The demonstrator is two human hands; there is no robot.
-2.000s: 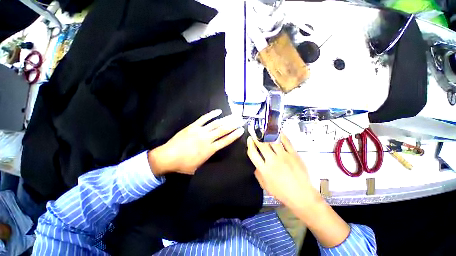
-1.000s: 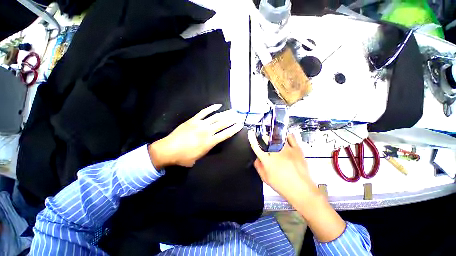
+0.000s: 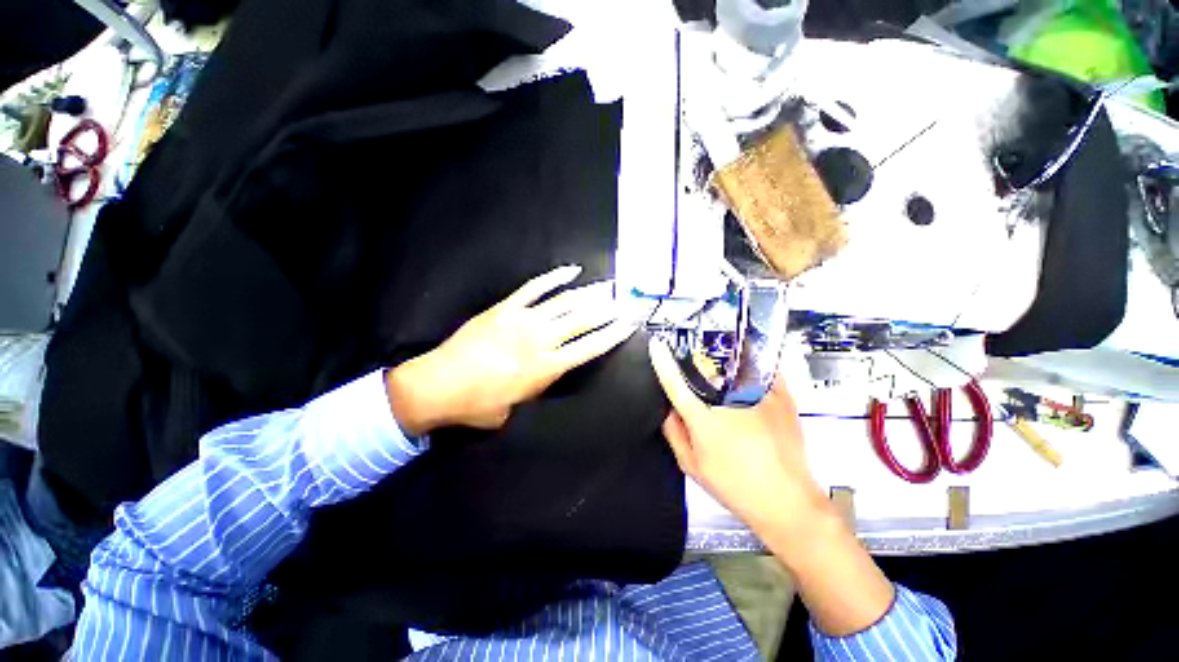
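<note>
A black garment panel (image 3: 388,272) lies left of the needle and runs down over the lap. Its right edge passes under the needle area of the white sewing machine (image 3: 957,259). My left hand (image 3: 524,349) lies flat on the panel, fingertips close to the needle, fingers slightly apart, gripping nothing. My right hand (image 3: 743,446) is at the panel's edge in front of the presser foot (image 3: 666,323); its index finger points to the foot. The other fingers are partly hidden behind a shiny round-edged machine part (image 3: 756,343).
Red-handled scissors (image 3: 931,433) and small tools (image 3: 1041,427) lie right of the needle. A black strip (image 3: 1086,246) drapes over the machine. A tan pad (image 3: 782,204) is on the machine. Other red scissors (image 3: 80,164) lie far left. A green item (image 3: 1093,52) is behind.
The machine appears shifted right and slightly down in view. The panel's edge has moved a little at the needle. My right hand has moved slightly down, its fingers now more hidden behind the shiny part.
</note>
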